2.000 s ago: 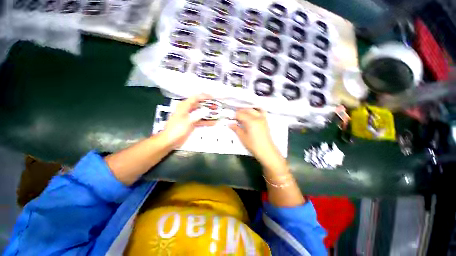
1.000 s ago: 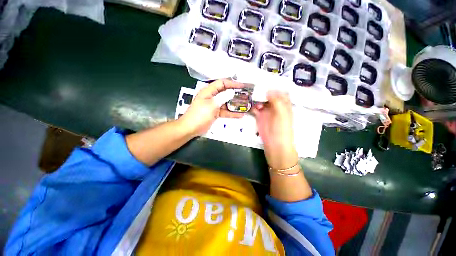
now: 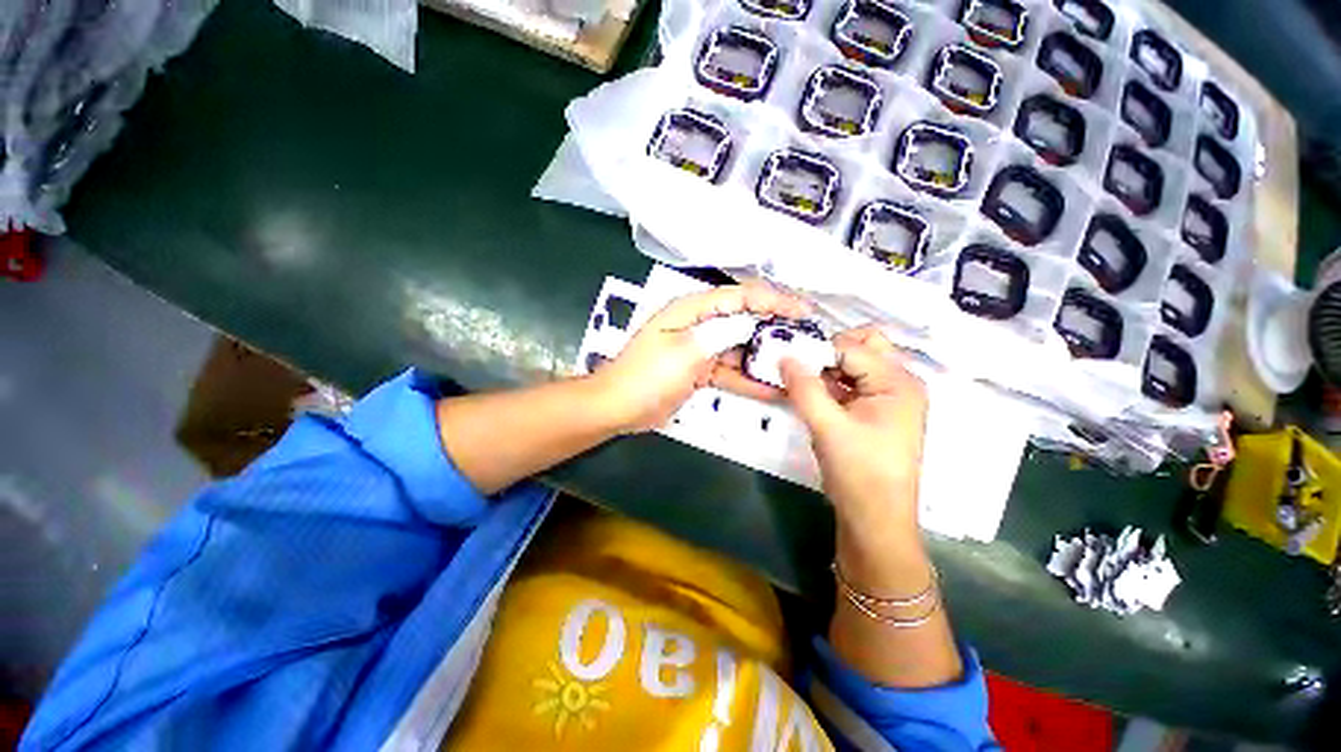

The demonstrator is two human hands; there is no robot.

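Note:
My left hand (image 3: 655, 367) holds a dark rounded-square watch housing (image 3: 755, 357) by its edge, above the white adhesive sheet (image 3: 963, 478). My right hand (image 3: 880, 419) is at the housing's right side, its thumb and finger on a small white film piece (image 3: 802, 350). The film piece lies over the housing's opening and hides most of it. The sheet has small black marks and dark slots at its left end. Just beyond lies the blister tray (image 3: 662, 221) with rows of housings; the left ones have paler rims, the right ones look plain black.
A crumpled liner scrap heap (image 3: 1113, 569) lies right of the sheet. A yellow parts bin (image 3: 1277, 492), an orange-handled tool (image 3: 1209, 467) and a white fan (image 3: 1328, 323) stand at far right. Translucent stacked trays (image 3: 88, 96) are at far left; a tan-edged board (image 3: 566, 37) is at top.
The view has shifted, so the bench appears lower and further right. The housing shows with the white film piece over it; one second ago its opening was visible. My right hand is closer to it.

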